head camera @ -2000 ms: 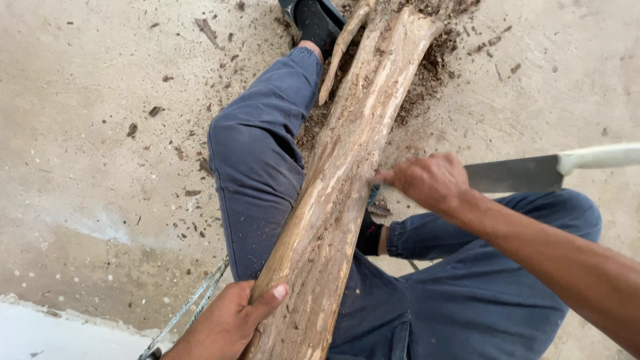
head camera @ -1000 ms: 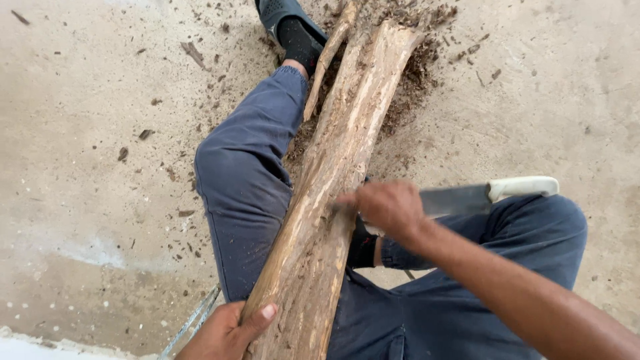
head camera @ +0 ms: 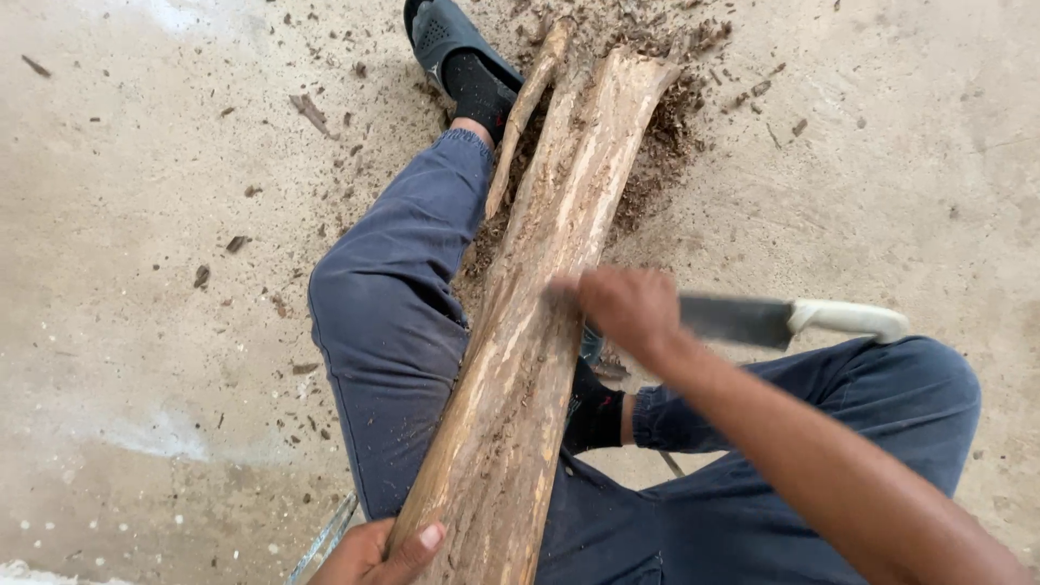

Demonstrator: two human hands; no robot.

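A long, weathered wooden log (head camera: 528, 349) slants across my lap, its far end forked, with a thin side branch (head camera: 524, 110) on the left. My left hand (head camera: 390, 552) grips its near end, thumb on top. My right hand (head camera: 630, 309), blurred, is closed around the blade of a large knife (head camera: 735, 319) near the log's middle. The white handle (head camera: 849, 317) points right, over my bent knee. The blade's tip part lies at the wood's surface, blurred and partly hidden by my fingers.
Dark wood crumbs and bark chips (head camera: 670, 154) are heaped around the log's far end and scattered over the concrete floor (head camera: 187, 162). My foot in a grey slide (head camera: 459, 41) is left of the forked end. My other socked foot is right of the log.
My right hand and the knife have shifted along and over the log between frames, staying near its middle. My left hand keeps its hold on the near end.
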